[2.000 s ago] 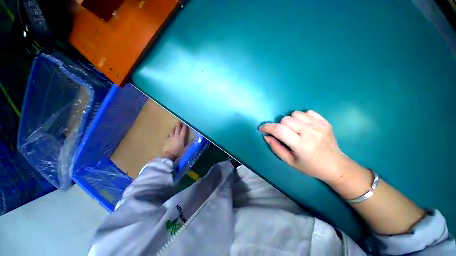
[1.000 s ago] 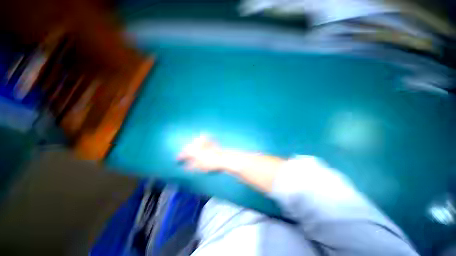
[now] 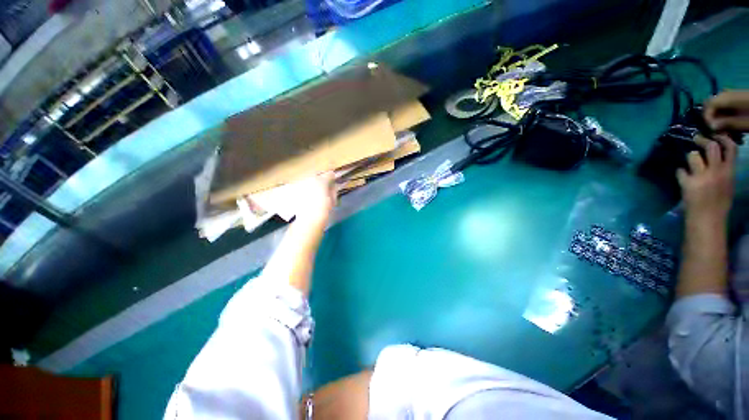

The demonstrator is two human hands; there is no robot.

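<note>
A stack of flat brown cardboard sheets (image 3: 304, 131) lies at the back of the bench. Pale white sheets (image 3: 222, 209) stick out at its left and front. My left hand (image 3: 314, 199) is at the front edge of the stack and grips the edge of the cardboard; the hand is washed out and its fingertips are partly hidden. My right forearm and wrist with a bracelet show at the bottom edge; my right hand itself is not in view.
Black corded units (image 3: 550, 139) lie at the back right, with a clear-wrapped cord end (image 3: 433, 184), yellow ties (image 3: 513, 86) and a tape roll (image 3: 470, 103). Small dark parts (image 3: 624, 256) lie on clear film. Another person's hands hold a black unit at right. An orange-brown box (image 3: 53, 394) is lower left.
The view has swung from the blue bin and left bench end to the back of the bench. My left hand was in the bin and is now at the cardboard stack. My right hand has left the view.
</note>
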